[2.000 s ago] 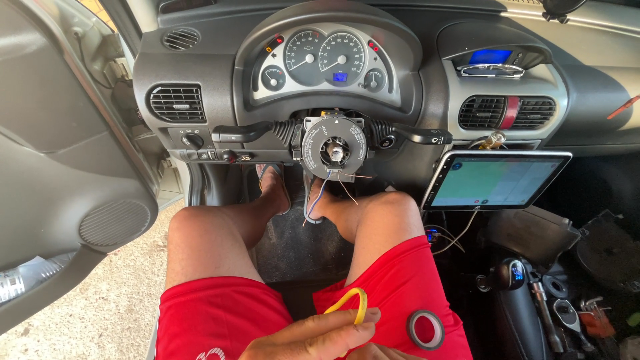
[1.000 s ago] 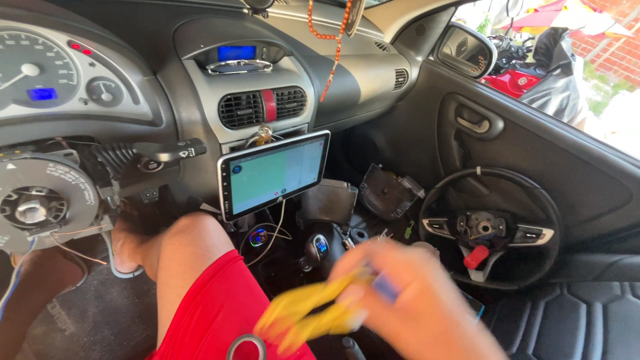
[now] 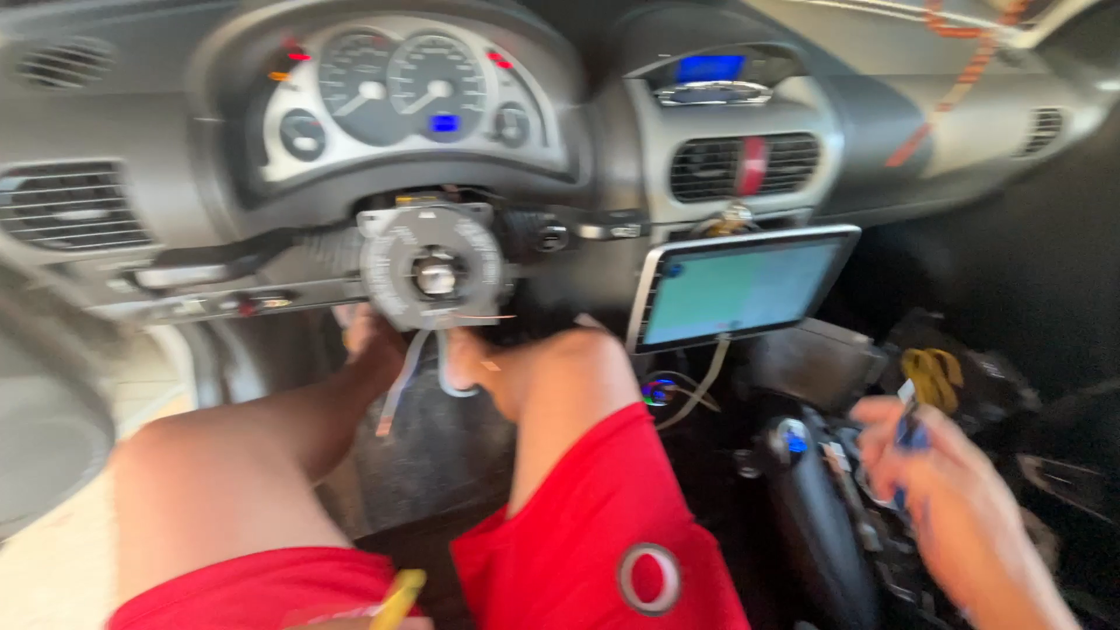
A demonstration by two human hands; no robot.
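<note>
My left hand [image 3: 350, 623] shows only at the bottom edge, closed on a short yellow piece, likely wire or cable [image 3: 400, 597]. My right hand [image 3: 949, 490] is at the right, above the centre console, gripping a blurred blue-handled tool [image 3: 910, 437] with a light tip. Just beyond it a yellow coil [image 3: 932, 381] rests on dark parts. A roll of tape [image 3: 649, 578] lies on my red shorts. The steering column, with its round clock spring [image 3: 433, 267], has no wheel on it; loose wires [image 3: 402, 381] with bare ends hang below.
A tablet-like screen [image 3: 744, 284] juts out below the centre air vents [image 3: 792, 164], with a white cable hanging from it. The gear lever [image 3: 792, 436] stands between the seats, beside tools and loose parts. Control stalks [image 3: 206, 271] flank the column beneath the lit instrument cluster [image 3: 407, 96].
The yellow coil, in my right hand one second ago, now lies among the parts at the right. The view has swung back left to the steering column.
</note>
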